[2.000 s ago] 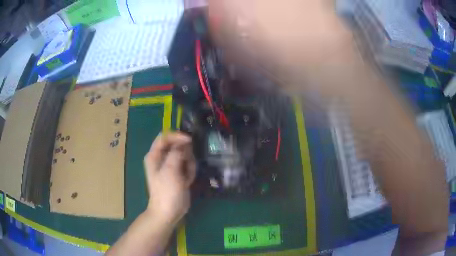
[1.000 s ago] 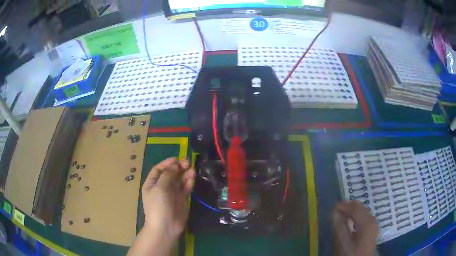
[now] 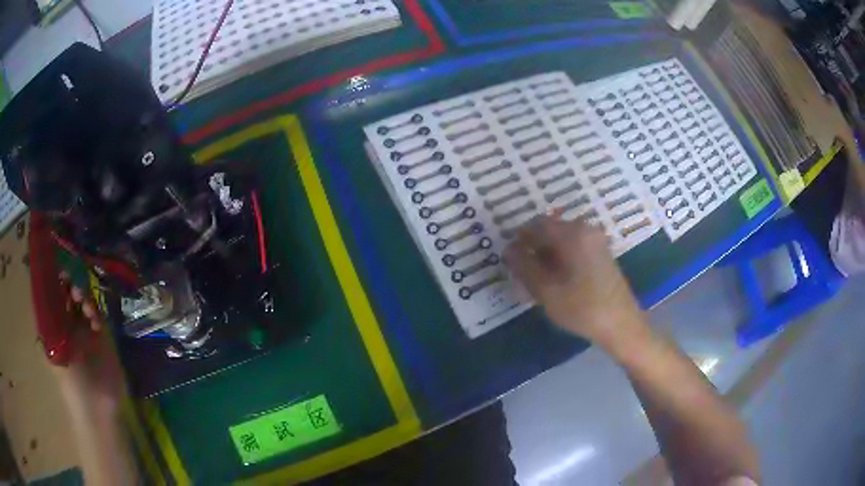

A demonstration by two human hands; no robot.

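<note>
The black test fixture [image 3: 104, 142] stands at the left, with its red clamp handle [image 3: 47, 294] at its left front side. The clear block and silvery round seat [image 3: 180, 318] show at its front. My left hand [image 3: 90, 370] is at the left edge by the handle, partly hidden behind it; what its fingers hold is hidden. The front white parts tray [image 3: 408, 204] lies right of centre, with rows of dumbbell-shaped slots, the left column holding dark-ended parts. My right hand [image 3: 569, 271], blurred, is over this tray's lower right part; any part in its fingers cannot be made out.
A second slotted tray [image 3: 664, 142] lies beside the first. A dotted white tray [image 3: 285, 38] is at the back. A green label [image 3: 285, 429] lies before the fixture. A brown cardboard sheet [image 3: 24, 399] is at the left edge. A blue stool [image 3: 782, 285] stands beyond the bench edge.
The view has turned right, so the fixture now sits at the left. My right hand has moved from the tray's lower left corner to over its lower right part. My left hand stays beside the fixture.
</note>
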